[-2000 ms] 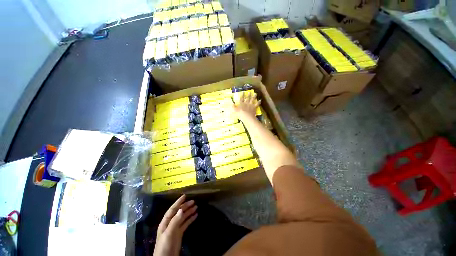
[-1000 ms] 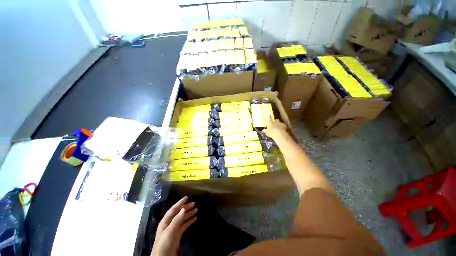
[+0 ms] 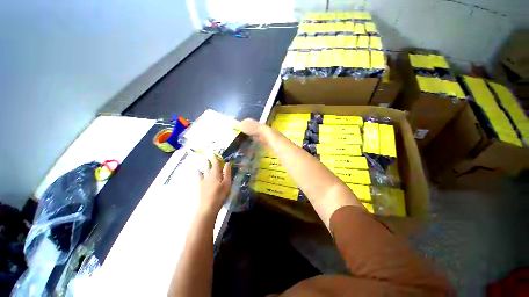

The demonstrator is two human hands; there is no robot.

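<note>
Bagged yellow boxes stand in a row at the table's right end, their faces washed out by glare, with loose clear film at their right side. My right hand is at the far right corner of this row, its fingers on the boxes. My left hand is at the near end of the row, fingers bent against it. Blur and glare hide whether either hand grips a box. A large open carton holds rows of yellow boxes, right of the table.
A tape roll lies left of the row. Scissors lie by a dark plastic bag. A sticker sheet or strip lies on the white top. Filled cartons stand behind and at right. Part of a red stool shows at lower right.
The view has swung left. My right hand has left the boxes in the carton and moved to the row on the table. My left hand has moved up from near my lap to the row.
</note>
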